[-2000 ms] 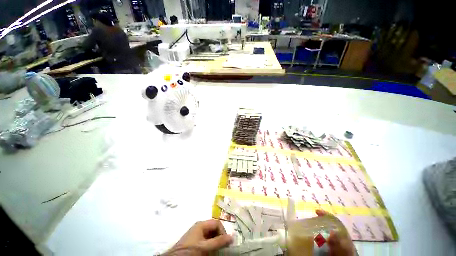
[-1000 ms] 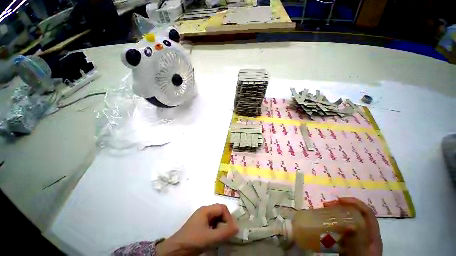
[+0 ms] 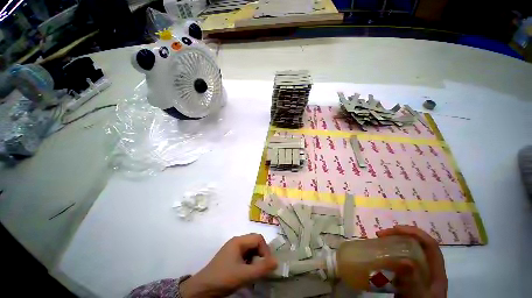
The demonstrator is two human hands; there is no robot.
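Observation:
My right hand [image 3: 429,262] is closed around the glue bottle [image 3: 364,265], which lies tipped sideways with its pale nozzle pointing left over a grey fabric strip [image 3: 306,266]. My left hand [image 3: 236,265] is at the left end of this strip, thumb and fingertips pinched together on it. A loose heap of grey strips [image 3: 303,227] lies between and beyond my hands, partly on the pink printed board [image 3: 391,174]. A low stack of strips [image 3: 286,154] and a taller crisscross stack [image 3: 290,99] stand at the board's left edge.
A fanned strip pile [image 3: 373,112] lies at the board's far edge, with a single strip [image 3: 357,151] nearer. A panda-faced fan [image 3: 186,78] stands far left by a clear plastic bag [image 3: 146,139]. A white wad [image 3: 195,201] lies left of the heap. A small dark round item [image 3: 429,104] is far right.
The view has tilted down and closer to the board. The bottle has gone from more upright to lying sideways, its nozzle now by the strip at my left hand.

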